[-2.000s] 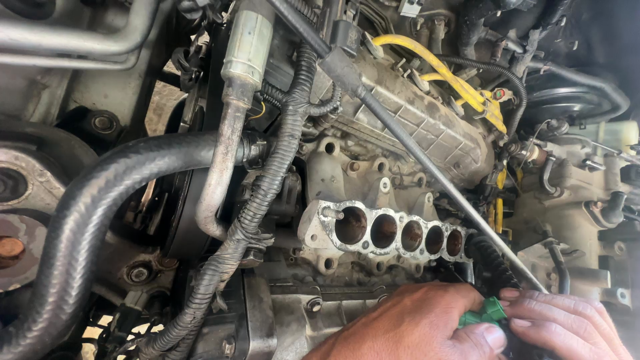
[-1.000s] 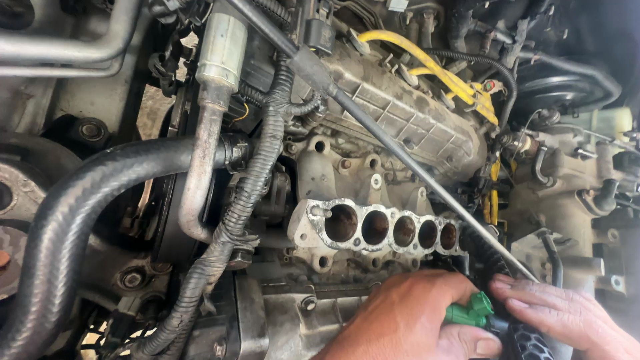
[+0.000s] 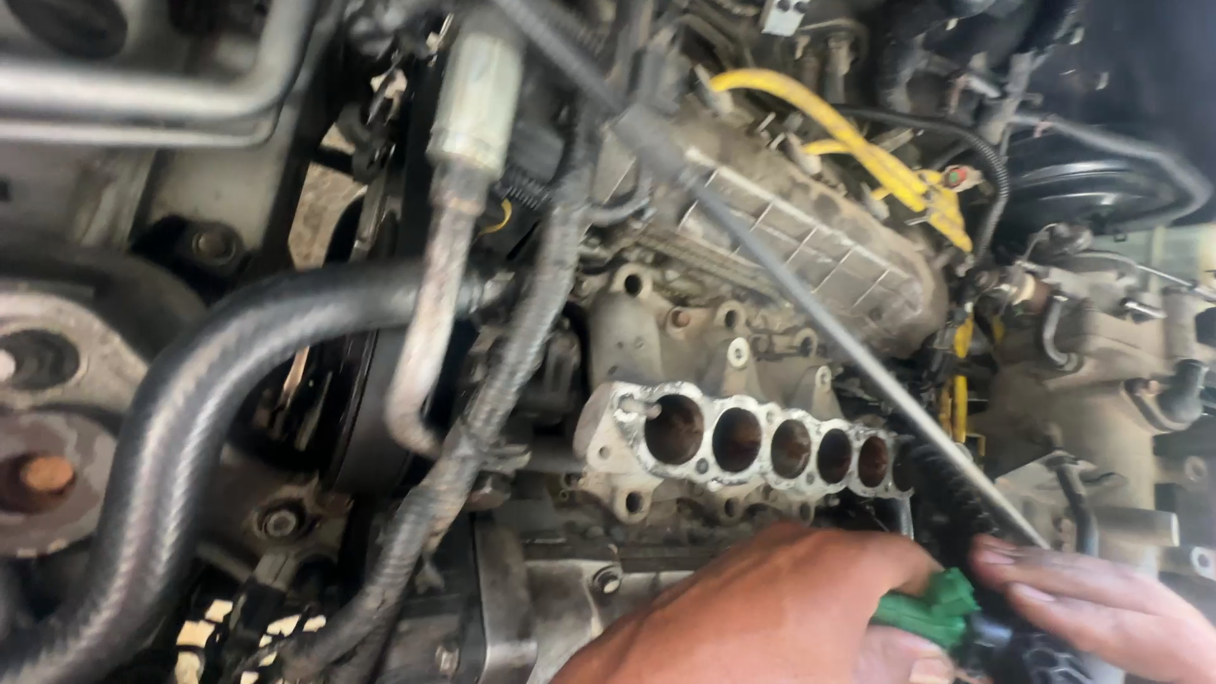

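Note:
My left hand (image 3: 779, 608) grips a green plastic electrical connector (image 3: 926, 608) between thumb and fingers at the bottom of the view. Just right of it, my right hand (image 3: 1102, 598) lies against a black corrugated wire loom (image 3: 1035, 655) that meets the connector; its thumb and palm side are hidden, so its hold is unclear. Above the hands is a metal intake manifold flange (image 3: 717, 480) with several round open ports. A long thin metal rod (image 3: 836, 332) slants down across the engine, its lower end near my right fingertips.
A thick black rubber hose (image 3: 180, 418) curves through the left side beside a metal pipe (image 3: 427, 342) and a ribbed wiring conduit (image 3: 532, 342). Yellow cables (image 3: 836, 123) run above the ribbed engine cover (image 3: 807, 247). A black round housing (image 3: 1092, 195) sits at the upper right.
The fingers of my right hand have shifted away from the green connector, and more of the connector and the black loom shows than two seconds ago. My left hand keeps its hold.

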